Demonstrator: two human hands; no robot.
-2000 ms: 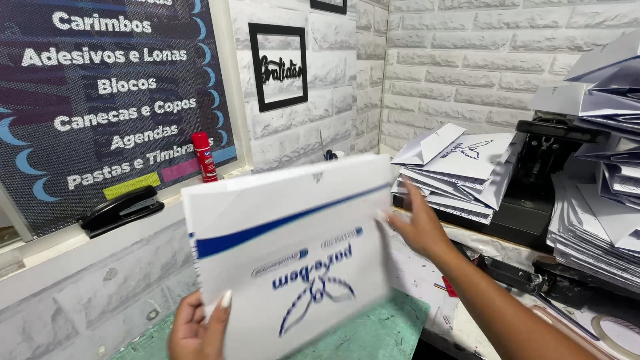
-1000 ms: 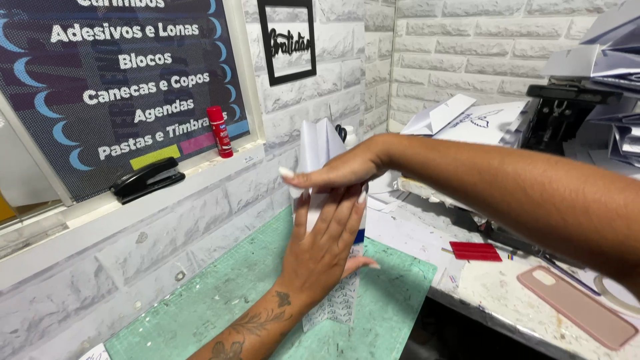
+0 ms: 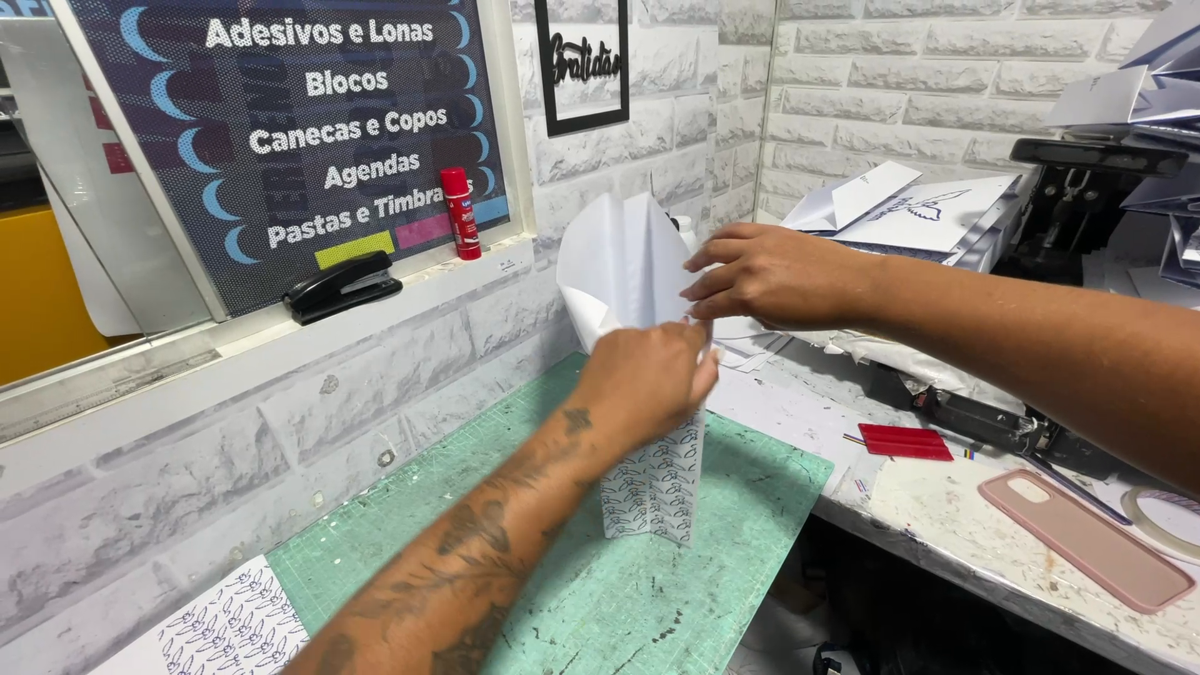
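Note:
A white paper bag (image 3: 653,478) with a blue leaf print on its narrow, creased side stands on the green cutting mat (image 3: 741,506). Its upper part flares open and shows the plain white inside. My left hand (image 3: 647,375) grips the bag's near side partway up, its fingertips hidden behind the paper. Just above and to the right, my right hand (image 3: 759,277) has its fingers on the bag's right upper edge; whether the thumb pinches the paper cannot be made out.
Folded printed bags (image 3: 923,211) lie stacked at the back right, with more bags (image 3: 1144,112) piled beyond. A red squeegee (image 3: 905,442), a pink phone case (image 3: 1087,539) and a tape roll (image 3: 1162,516) lie at right. A black stapler (image 3: 342,286) and a glue stick (image 3: 460,214) stand on the left ledge.
Two seconds ago the bag was held flat with its printed front showing. One second ago my hands were pressed together over it; now they are on its side and edge, and its top is spread open.

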